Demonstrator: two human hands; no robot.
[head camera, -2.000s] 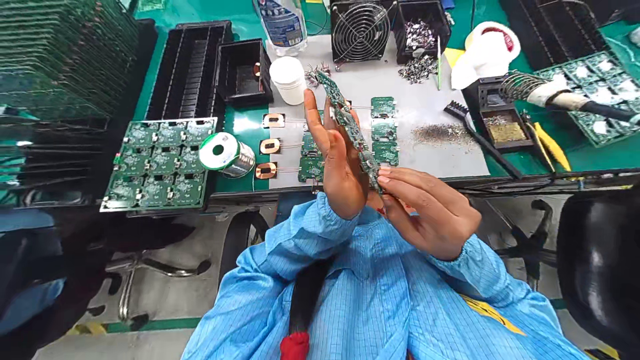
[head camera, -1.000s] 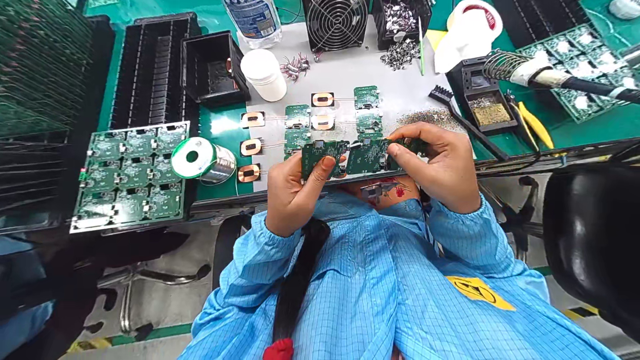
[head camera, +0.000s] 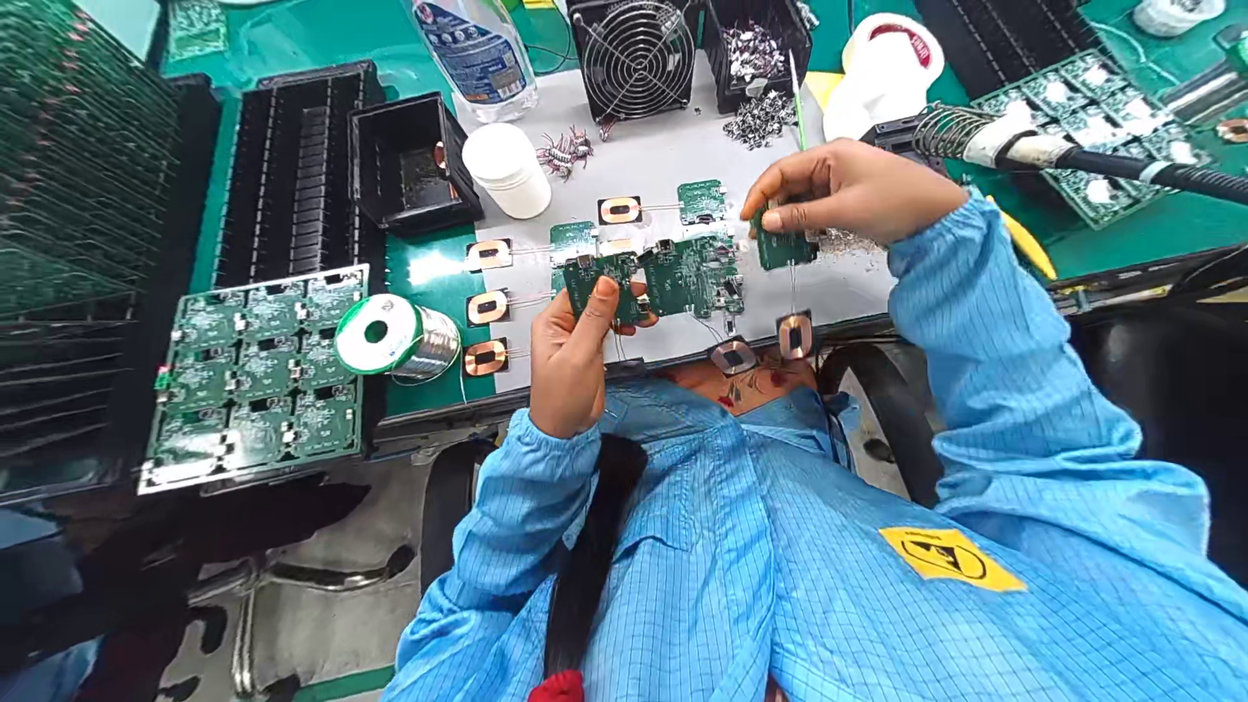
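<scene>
My left hand grips a green circuit board between thumb and fingers, at the front of the grey work mat. My right hand holds a smaller circuit board by its top edge; thin wires run down from it to a copper coil. Between the hands lie more green boards, partly overlapped by the left one. A second coil hangs at the mat's front edge. Other coils lie left of the boards, wired to them.
A solder spool and a nine-part board panel are at the left. Behind stand a white jar, a black bin, a plastic bottle and a fan. A soldering iron's cable crosses the right side.
My hands, both on one board strip a second ago, are now apart. The right hand holds a separate small board with a coil hanging from it.
</scene>
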